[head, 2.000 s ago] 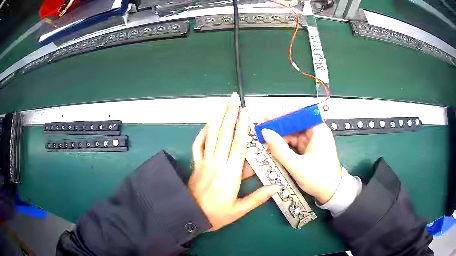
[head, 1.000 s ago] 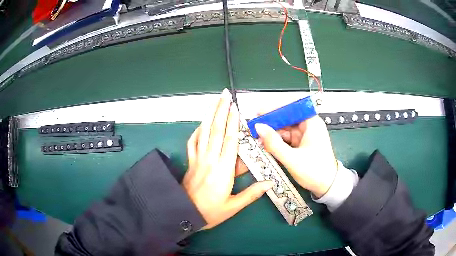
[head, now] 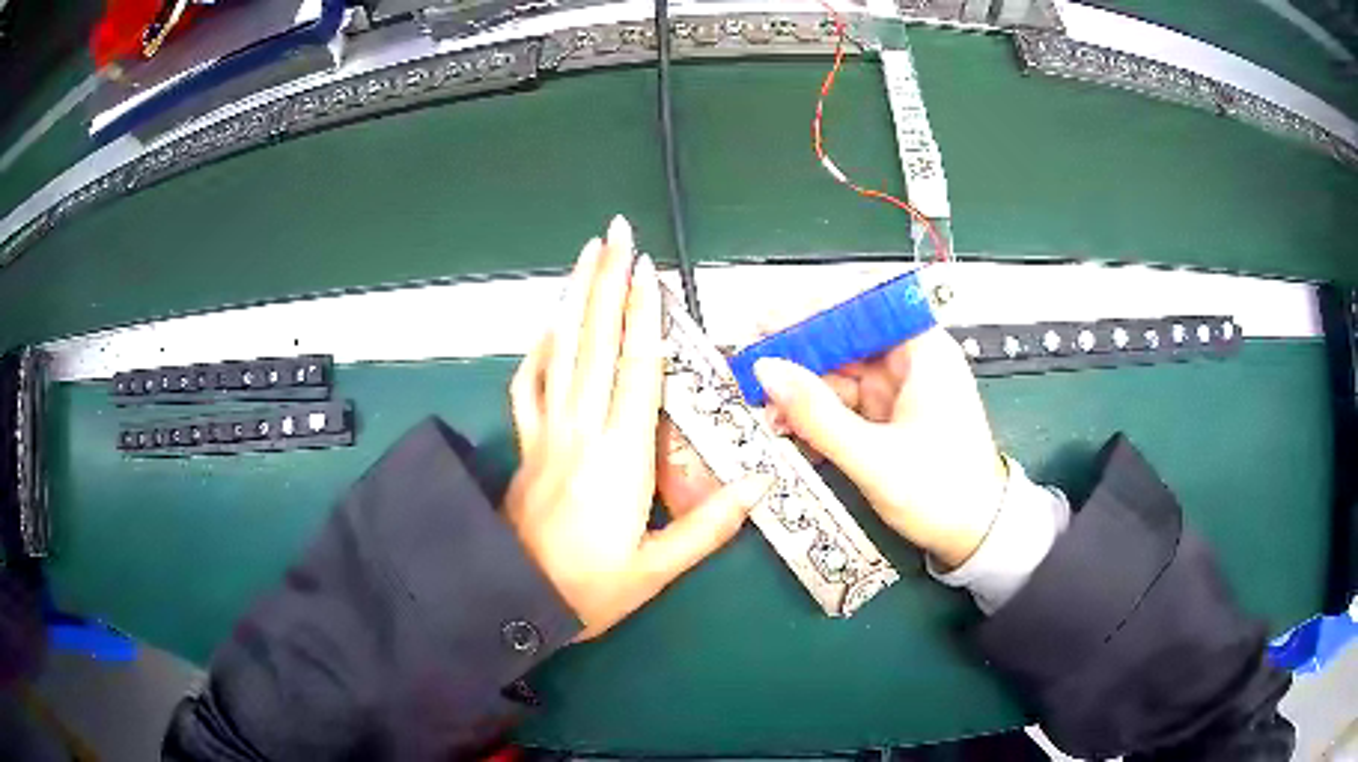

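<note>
A narrow light bar module (head: 797,514) lies slanted in front of me, its grey-silver back with zigzag contacts facing up. My left hand (head: 596,447) lies along its left edge, fingers stretched forward, thumb on the module. A red-brown block (head: 684,474) shows partly between my left thumb and the module. My right hand (head: 909,447) grips the blue taped test probe (head: 842,337), its left end at the module; the tips are hidden. The thin red probe lead (head: 822,137) runs from its right end to the back.
Black set-aside modules lie left (head: 231,432) and right (head: 1102,343) near the white rail (head: 417,320). A black cable (head: 673,164) runs back. A labelled strip (head: 917,142) and a row of modules (head: 402,87) are farther away. A dark ribbed stack (head: 33,454) stands far left.
My left hand and the module have moved left and forward, away from me. The probe has shifted slightly left, still in my right hand. The whole view has also shifted a little.
</note>
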